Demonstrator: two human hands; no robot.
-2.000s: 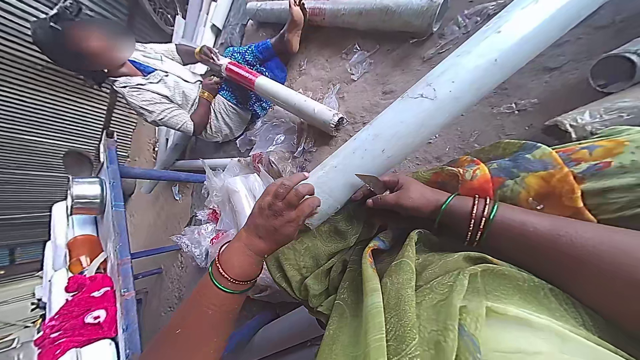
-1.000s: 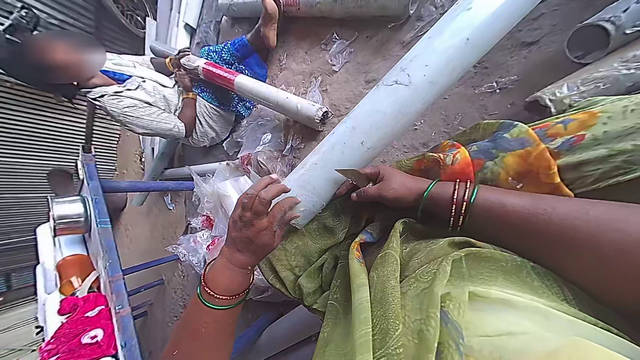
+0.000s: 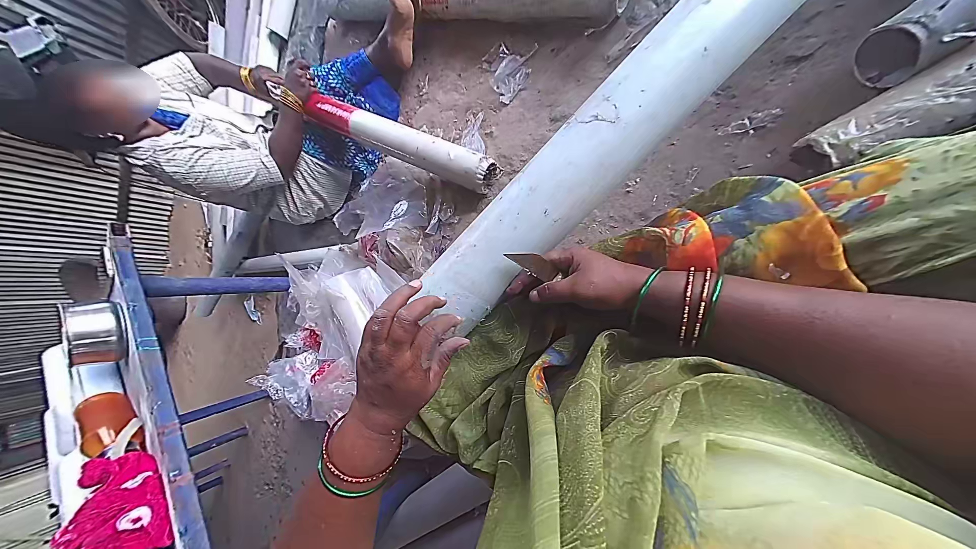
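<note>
A long pale plastic pipe [image 3: 564,152] runs diagonally from the upper right down to my lap, its near end on the green patterned cloth. At that end is my left hand [image 3: 404,351], fingers spread along the pipe's edge. My right hand [image 3: 572,278] grips a small flat metal blade [image 3: 531,264] between thumb and fingers, its pointed tip over the pipe's side. Crumpled clear plastic wrap [image 3: 335,343] lies just left of my left hand. Whether the left fingertips press on the pipe cannot be told.
A person [image 3: 221,145] sits at upper left, holding a white pipe with a red band [image 3: 404,141]. A blue metal frame [image 3: 152,366] stands left, with a steel container [image 3: 93,332] and pink cloth [image 3: 118,496] beside it. More pipes [image 3: 907,49] lie at upper right on the dirt ground.
My left hand's fingers, curled at the pipe's end two seconds ago, are now more spread. The right hand keeps hold of the blade. The view has shifted slightly.
</note>
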